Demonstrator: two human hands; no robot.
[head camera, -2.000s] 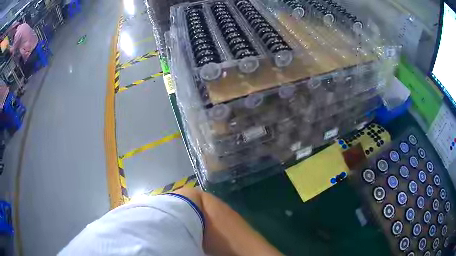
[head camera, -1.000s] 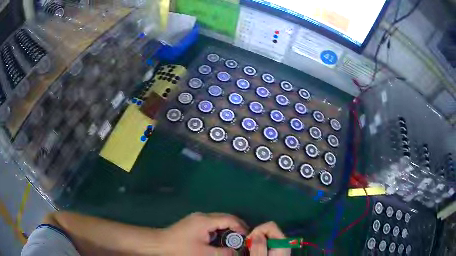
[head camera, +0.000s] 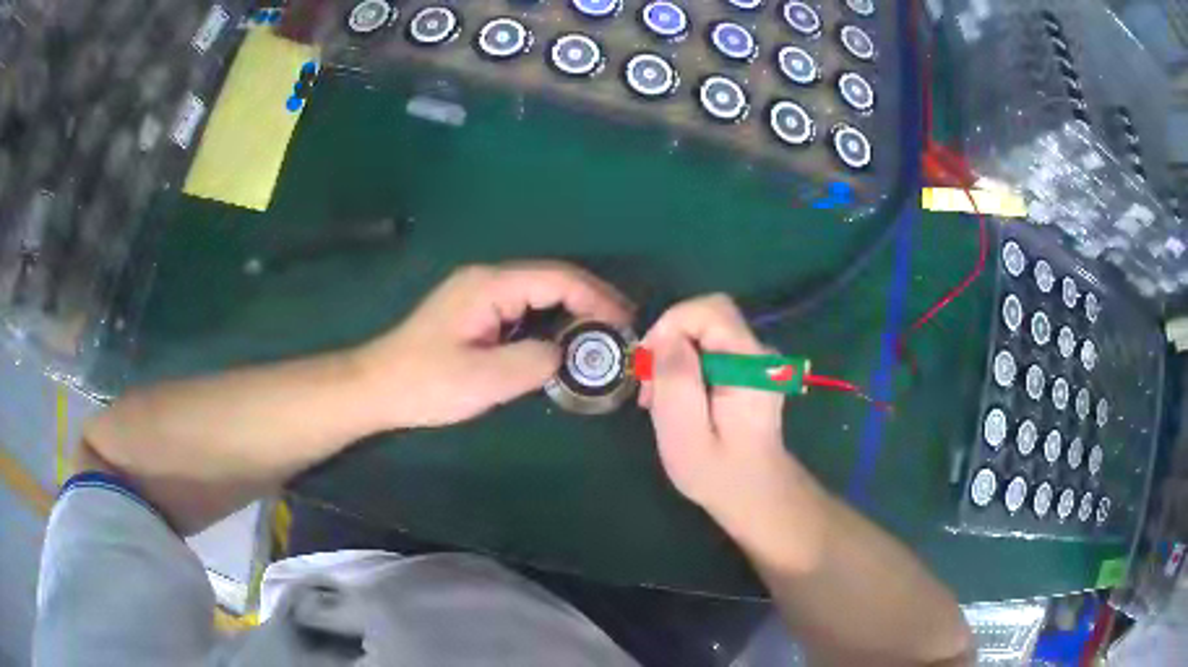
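A small round speaker driver (head camera: 594, 357) with a black rim and pale rings sits on the round metal test fixture (head camera: 586, 396), low in the middle of the view. My left hand (head camera: 476, 341) has its fingers and thumb at the left side of the driver and fixture. My right hand (head camera: 714, 397) is closed on the test probe (head camera: 749, 371), which has a green handle and a red front end. The probe's red end touches or nearly touches the right edge of the driver; its tip is hidden. A thin red wire leaves its back.
The large parts tray (head camera: 678, 115) lies ahead, the second parts tray (head camera: 1042, 391) at right. A yellow card (head camera: 248, 124) and stacked blister trays (head camera: 91, 170) are at left. A thin dark tool (head camera: 332, 244) lies on the mat. Blue tape (head camera: 886, 352) and a dark cable run at right.
The view has tilted down, so both hands, the driver and the probe now show higher in the picture. The fixture under the driver and both forearms are now visible. The hands stay together at the driver.
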